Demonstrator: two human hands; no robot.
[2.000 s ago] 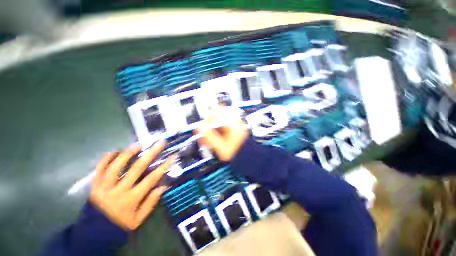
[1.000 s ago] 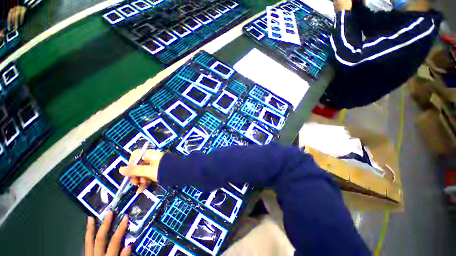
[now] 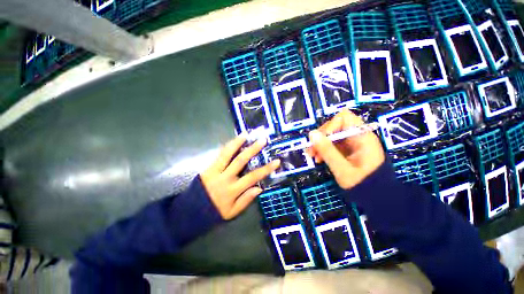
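Observation:
A black blister tray holds blue-and-white housings, an upper and a lower row upright and a middle row sideways. My right hand grips thin silver tweezers, whose tip points left over the leftmost middle-row housing. My left hand lies with spread fingers on the left end of that housing. A clear glossy piece seems to lie under its fingertips; its outline cannot be told. No tiny piece can be made out at the tweezer tip.
The tray lies on a dark green bench with a pale edge. A grey metal post crosses the upper left. Another tray of housings is beyond the edge. Striped cloth shows at the lower left.
The view has turned and moved closer to the tray. My right hand with the tweezers is now at the leftmost middle-row housing, beside my left hand, which is now fully in view.

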